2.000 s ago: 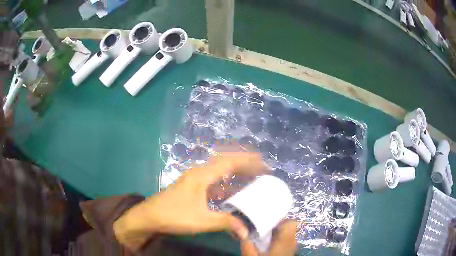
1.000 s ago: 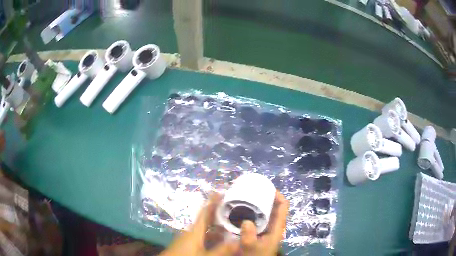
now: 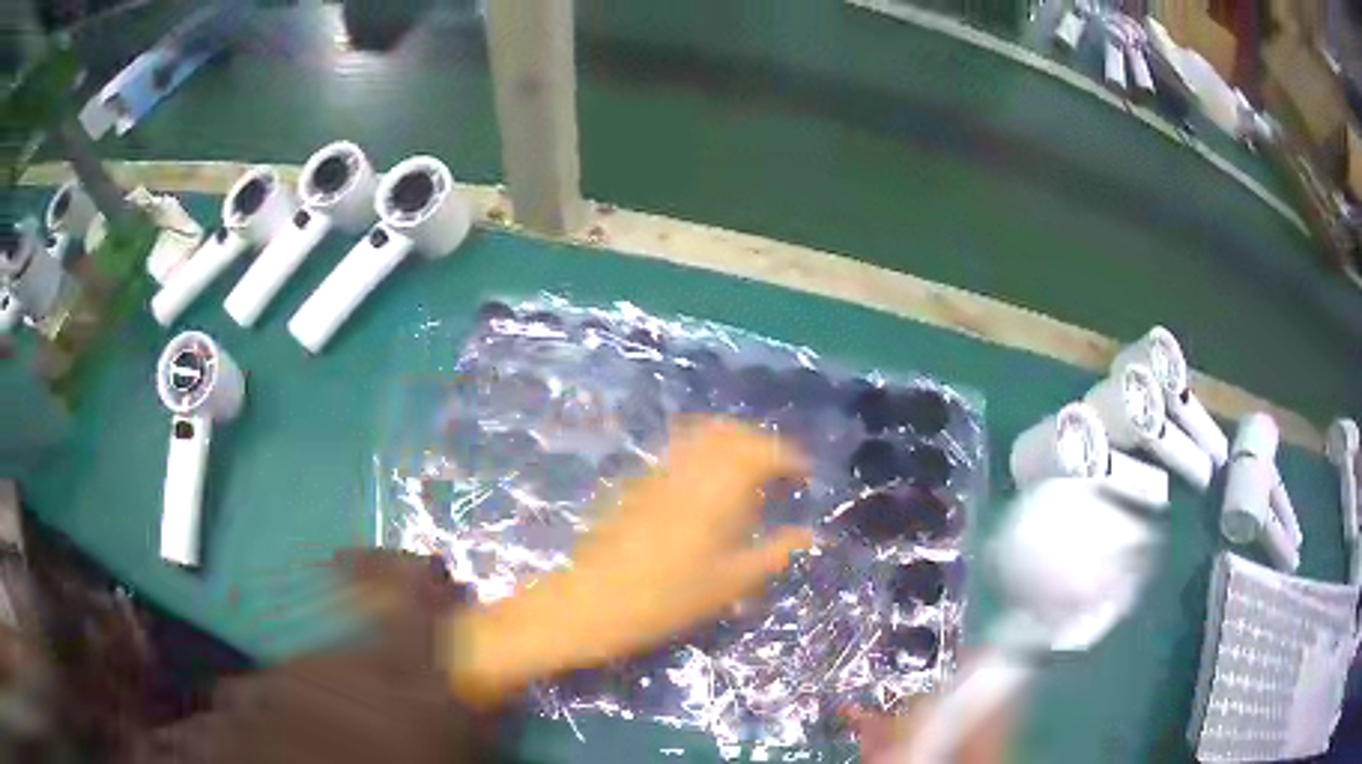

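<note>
My left hand [image 3: 657, 545] is blurred, with thumb and fingers apart, over the plastic-covered parts sheet [image 3: 575, 403]. I see nothing in it. The sheet is shiny, with rows of dark discs [image 3: 904, 409]. My right hand [image 3: 956, 731] is cut off by the bottom edge and closed on the handle of a white fan [image 3: 1073, 560]. That fan's blurred head is raised at the sheet's right side. Another white fan [image 3: 182, 478] lies alone at the left, with a dark mark at its head's centre.
Three white fans with dark centres [image 3: 351, 284] lie at the back left. Several white fans [image 3: 1143, 418] lie at the right, above a white small-parts tray [image 3: 1270, 672]. A pale rail [image 3: 837, 284] and post [image 3: 533, 120] border the bench's back. A blurred green shape [image 3: 112, 284] stands far left.
The fan formerly between both hands has left the middle; a fan now lies alone at the left. My hands have parted. My right hand has moved right and taken hold of a fan from the right group.
</note>
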